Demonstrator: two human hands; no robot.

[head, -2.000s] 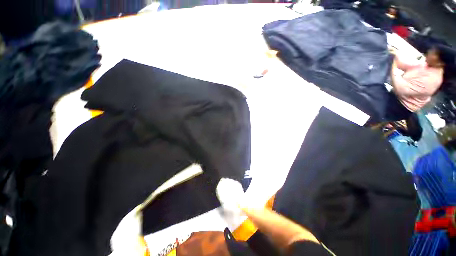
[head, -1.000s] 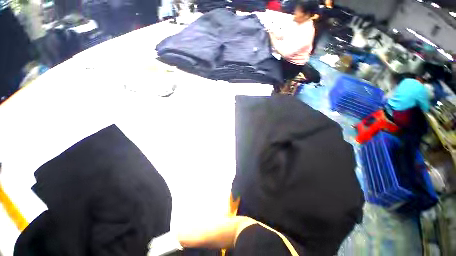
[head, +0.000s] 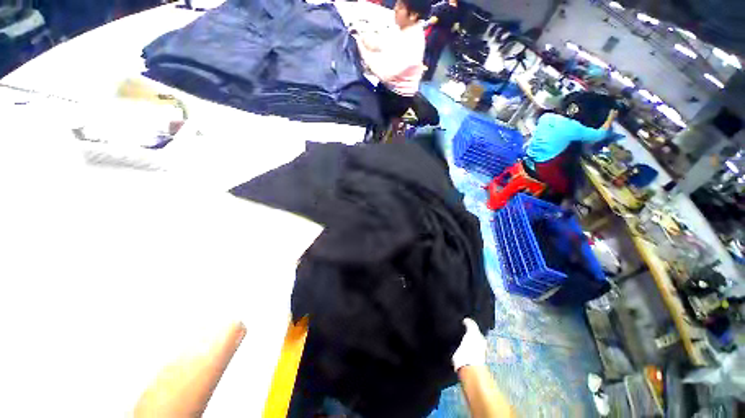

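A heap of black garments (head: 384,261) lies over the near right table edge and hangs down beside it, its upper layer creased, with a pointed flap reaching left over the white table. My right hand (head: 470,347), in a white glove, is at the heap's lower right edge and appears to grip the cloth; its fingers are partly hidden. My left bare forearm reaches in from the bottom over the table, left of the heap. The gloved left hand cannot be made out against the white top.
The white table (head: 163,237) has yellow-orange tape (head: 287,367) at its near edge. A navy garment stack (head: 261,61) lies at the back, near a small pale tray (head: 135,118). A person in pink stands beyond; another in turquoise sits near blue crates (head: 523,245) and a red stool (head: 513,186).
The view has swung right. The black cloth at the left is out of view. The right heap is now more creased, with a flap reaching left. My right hand has appeared at its outer edge.
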